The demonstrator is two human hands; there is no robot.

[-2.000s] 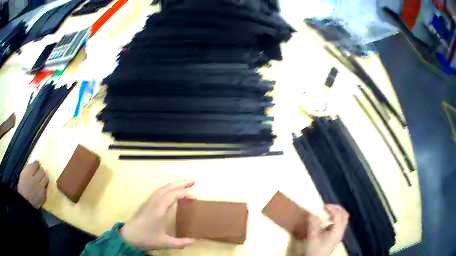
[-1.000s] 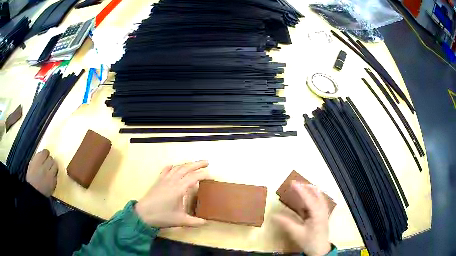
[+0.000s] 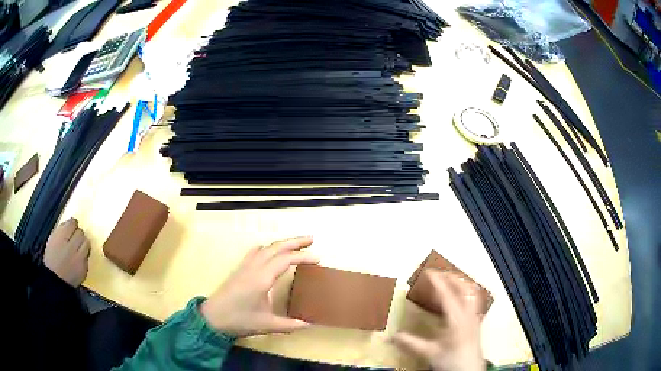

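A squared stack of brown leather panels (image 3: 343, 298) lies flat near the table's front edge. My left hand (image 3: 257, 290) spans its left end, fingers at the far corner and thumb at the near corner. A second small stack of brown leather panels (image 3: 475, 291) lies slanted to the right; its top piece looks slightly askew. My right hand (image 3: 449, 326) is over this stack, slightly blurred, fingertips at its top face and thumb spread to the left, off the leather. The fingers hide part of the stack.
A third brown stack (image 3: 136, 232) stands left, beside another person's hand (image 3: 67, 253). A large black strip pile (image 3: 297, 123) lies beyond, with slanted bundles right (image 3: 525, 253) and left (image 3: 65, 170). A tape roll (image 3: 476, 125) and calculator (image 3: 112, 58) lie farther back.
My right hand has come left over the right stack, its fingers now spread over the top. My left hand stays at the middle stack. The view has shifted.
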